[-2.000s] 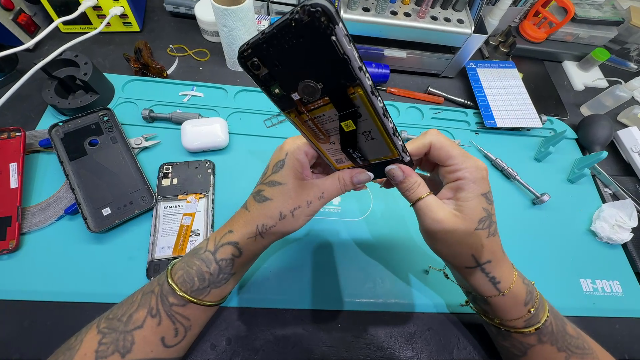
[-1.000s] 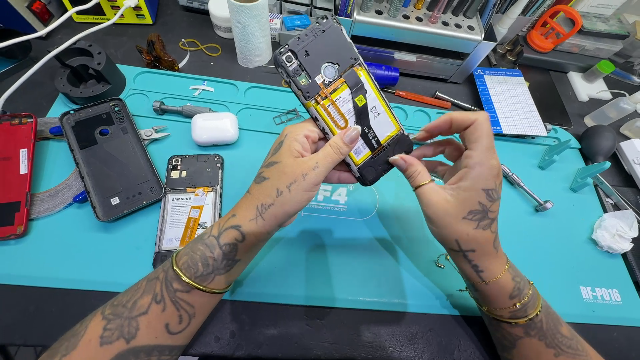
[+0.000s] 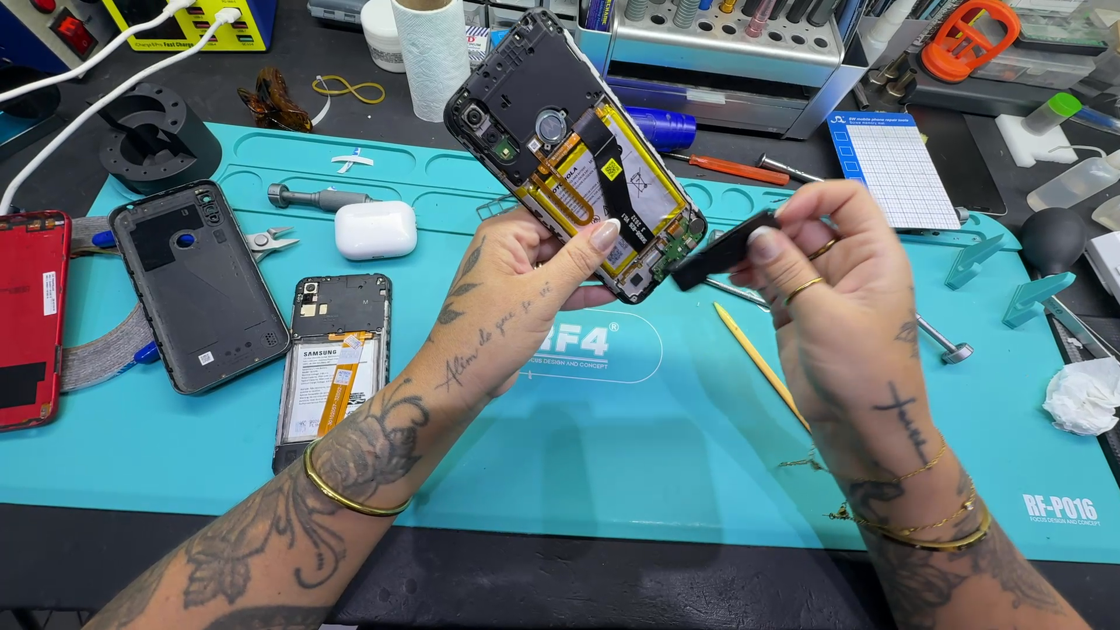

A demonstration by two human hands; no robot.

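Note:
My left hand (image 3: pixel 542 271) holds an opened smartphone (image 3: pixel 582 157) tilted above the teal repair mat (image 3: pixel 665 490), its battery and flex cables facing up. Between the thumb and fingers of my right hand (image 3: pixel 831 254) is a black plastic lower cover (image 3: pixel 726 249), just off the phone's bottom end, where a green circuit board (image 3: pixel 682 241) shows. A second opened phone (image 3: pixel 337 359) with a Samsung battery lies on the mat left of my left forearm. Beside it rests a black phone back cover (image 3: pixel 199 284). A yellow stick (image 3: pixel 761 363) lies partly hidden by my right hand.
A red phone cover (image 3: pixel 31 324) lies at far left, near cutting pliers (image 3: pixel 269 242). A white earbud case (image 3: pixel 376 230), a grey-handled tool (image 3: pixel 319 198) and a red-handled screwdriver (image 3: pixel 739 169) lie farther back. A paper roll (image 3: pixel 430 61) and a metal tool rack (image 3: pixel 726 61) stand behind; crumpled tissue (image 3: pixel 1083 395) is at right.
The black lower cover, on the phone one second ago, is now off it in my right hand, which has moved right. The board at the phone's bottom end is uncovered.

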